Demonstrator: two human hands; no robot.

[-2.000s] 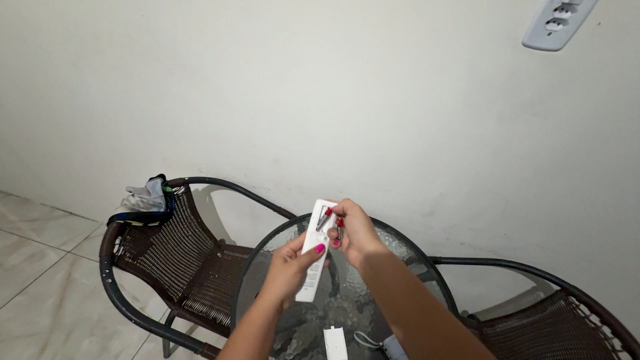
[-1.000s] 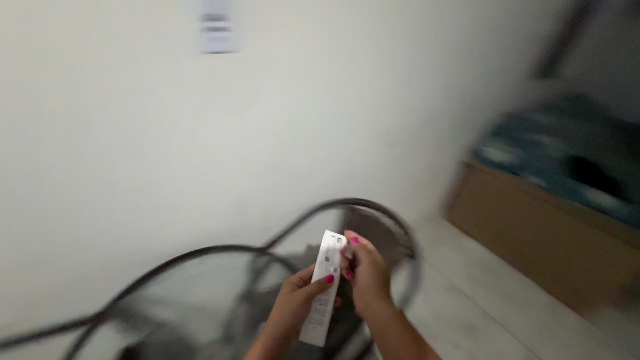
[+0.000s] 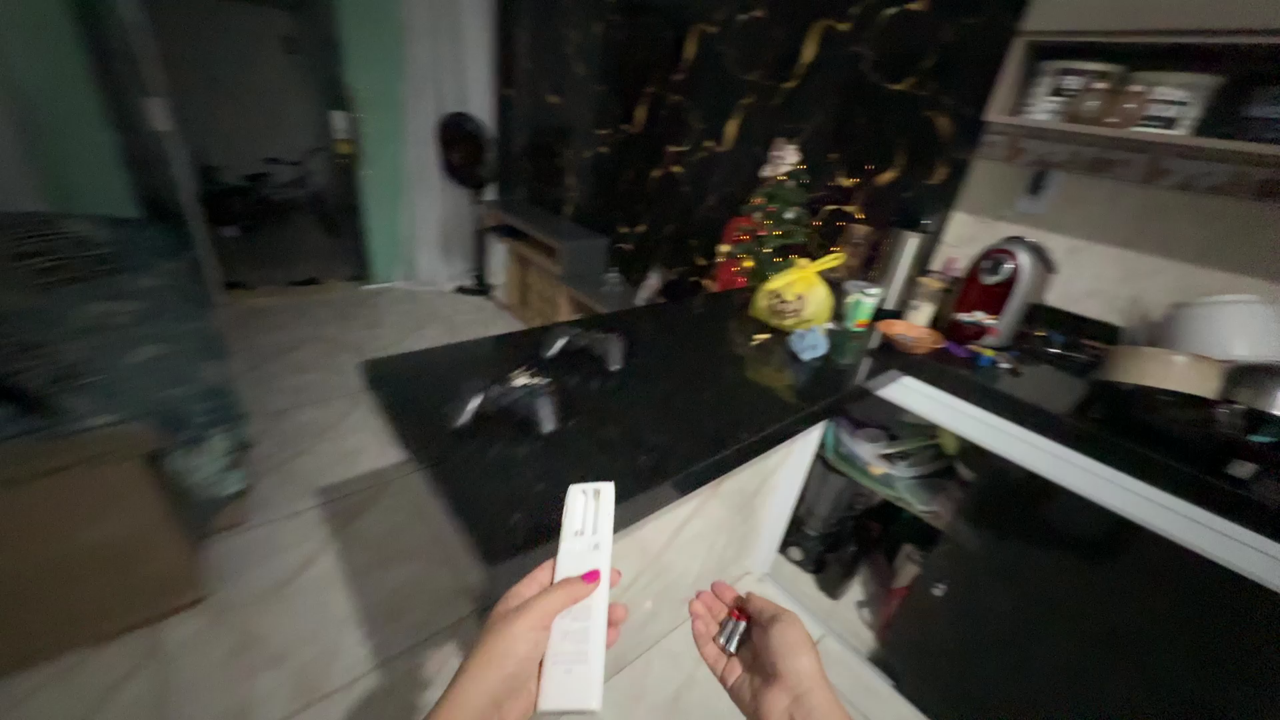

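Observation:
My left hand (image 3: 535, 625) grips a long white remote control (image 3: 578, 610), its thumb across the face that shows. Near the upper end of that face are two narrow slots, and faint print lies lower down. To its right my right hand (image 3: 765, 650) is turned palm up with its fingers curled around small batteries (image 3: 733, 632), silver with red ends. The two hands are apart, both in front of a black stone counter.
On the counter (image 3: 660, 400) lie two game controllers (image 3: 510, 400), blurred. Farther back are a yellow tied plastic bag (image 3: 795, 295), an orange bowl (image 3: 908, 336) and a red coffee machine (image 3: 1000, 290). Open shelving (image 3: 880, 470) is below. A brown box (image 3: 90, 540) stands at left.
The view has swung from the wall, chairs and glass table to a kitchen counter. My right hand has moved away from the white remote control and now holds batteries in its palm.

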